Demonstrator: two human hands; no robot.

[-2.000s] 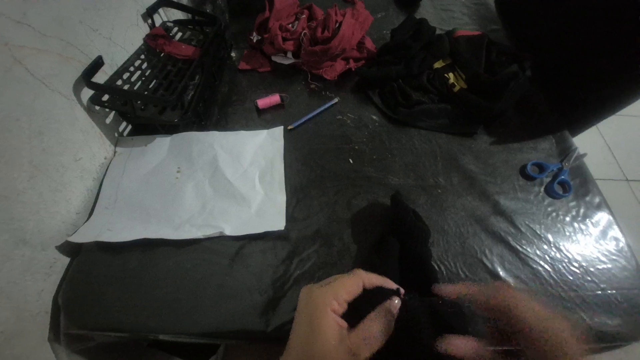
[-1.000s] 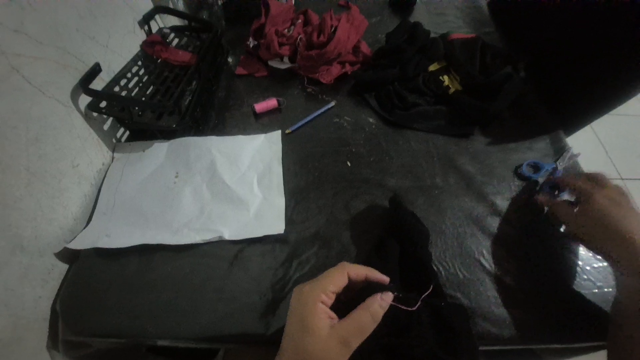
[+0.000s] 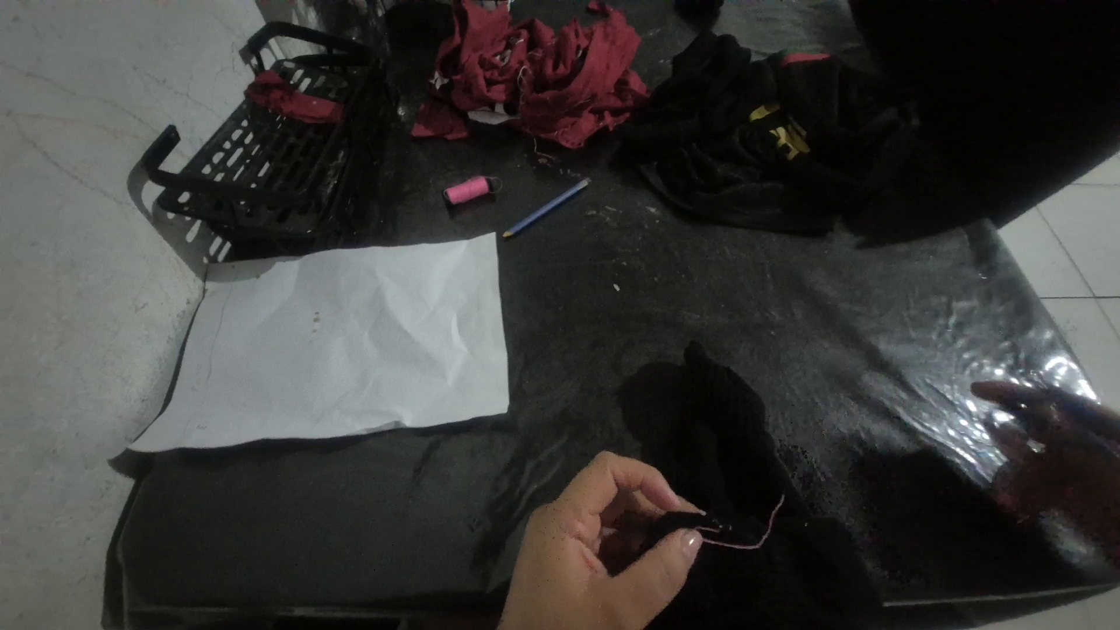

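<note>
Between its thumb and fingers, my left hand (image 3: 604,542) pinches an edge of black fabric (image 3: 726,420) near the table's front edge. A loose pink thread (image 3: 744,546) trails to the right from the pinched spot. At the right edge of the view is my right hand (image 3: 1050,446), dark and blurred, over the shiny table cover; whether it holds anything does not show. The blue-handled scissors are not visible now. A pink thread spool (image 3: 468,190) and a blue pencil (image 3: 547,208) lie beyond my left hand.
A creased white paper sheet (image 3: 350,341) lies on the left of the black-covered table (image 3: 306,525). Behind it stands a black plastic basket (image 3: 254,166) with a red cloth piece (image 3: 293,99). Crumpled red fabric (image 3: 569,74) and a black garment with yellow marking (image 3: 770,166) lie at the back.
My right hand went from beside my left hand to the blue scissors, then lower at the right edge. The scissors no longer show where they lay. My left hand keeps its pinch.
</note>
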